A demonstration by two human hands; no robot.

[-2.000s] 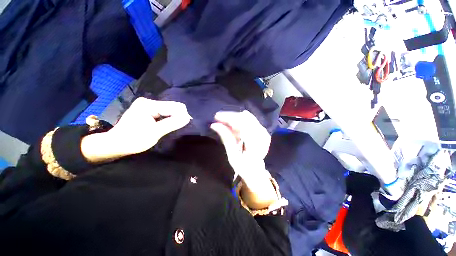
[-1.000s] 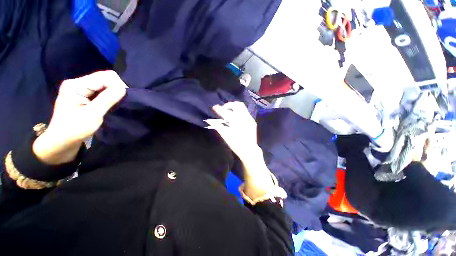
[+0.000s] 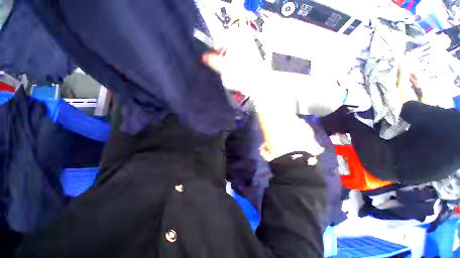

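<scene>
A navy garment piece [image 3: 151, 50] is raised across the upper left and middle in front of me, its surface blurred. My right hand [image 3: 242, 73] is raised at its right edge, over the white table, and is overexposed and blurred. Its fingertips are against or just beside the cloth edge; I cannot tell whether they pinch it, and no tool can be made out. My left hand is not in view; the raised cloth covers the area at upper left.
A dark flat rectangle, perhaps a phone [image 3: 291, 64], lies on the white table near a dark machine panel [image 3: 312, 15]. Blue baskets [image 3: 80, 121] stand at left. At right are a striped cloth [image 3: 381, 75], an orange-red block [image 3: 355, 166] and a neighbouring person's black-clothed part [image 3: 413, 143].
The garment has been lifted and swung up across the view. My right hand has moved up and away from my lap. My left hand has gone out of sight. The view has turned.
</scene>
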